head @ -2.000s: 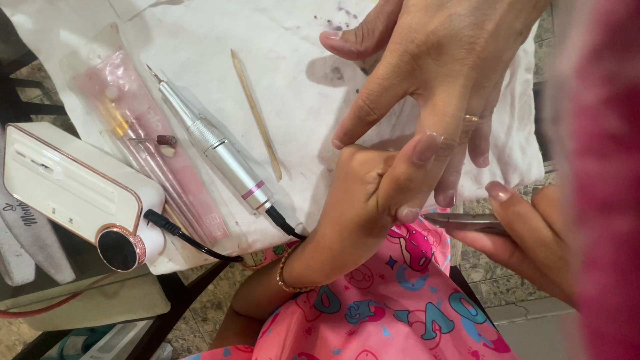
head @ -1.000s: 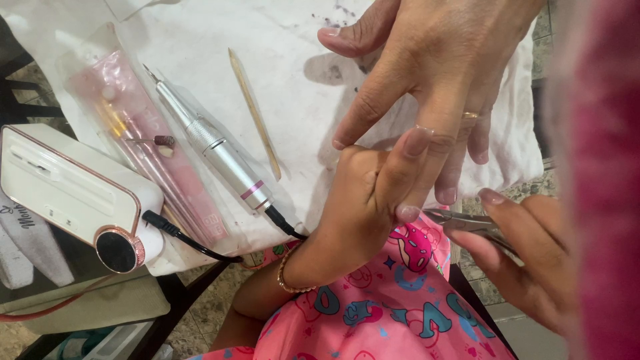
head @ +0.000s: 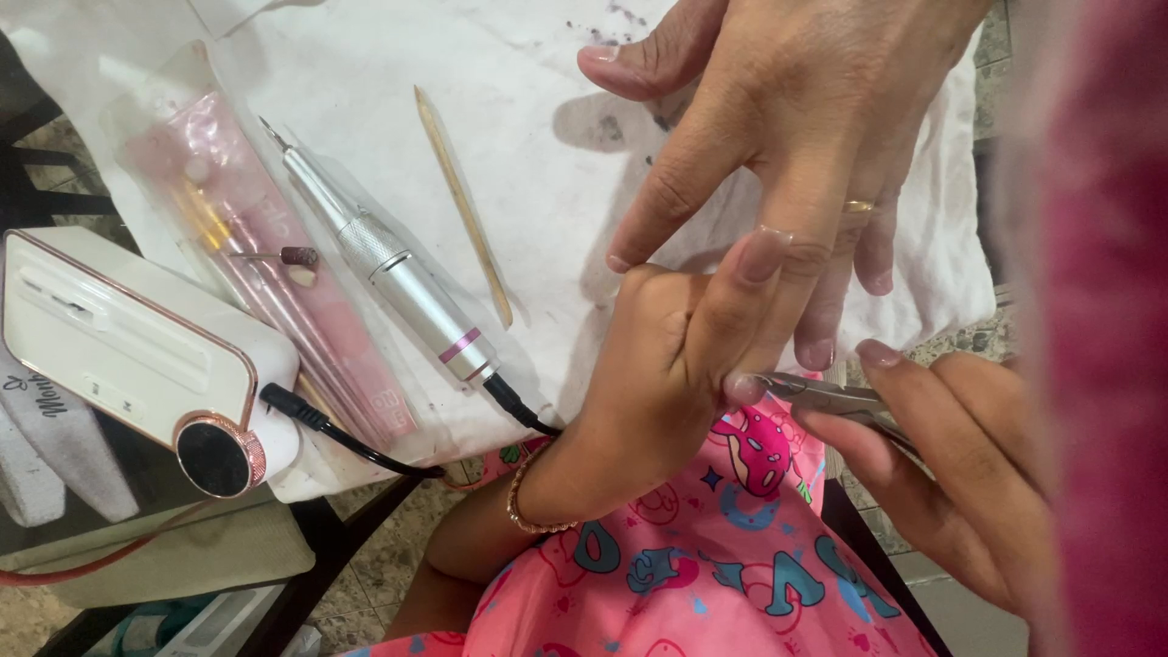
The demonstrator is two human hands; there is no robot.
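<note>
My left hand, with a beaded bracelet at the wrist, is closed around a finger of another person's hand. That hand lies palm down with spread fingers and a gold ring. At the lower right, my right hand grips metal cuticle nippers. Their tip is at the held finger's end, beside my left fingertip; whether the jaws touch the nail cannot be told. A pink printed garment lies below my hands.
On the white cloth lie a wooden cuticle stick, a silver electric nail drill with a black cable, and a pink pouch of brushes with a drill bit on it. A white drill control unit and nail files are at the left.
The handles of the nippers look closer together than one second ago, and the fingers of my right hand have shifted slightly. My left hand keeps its hold on the other person's finger.
</note>
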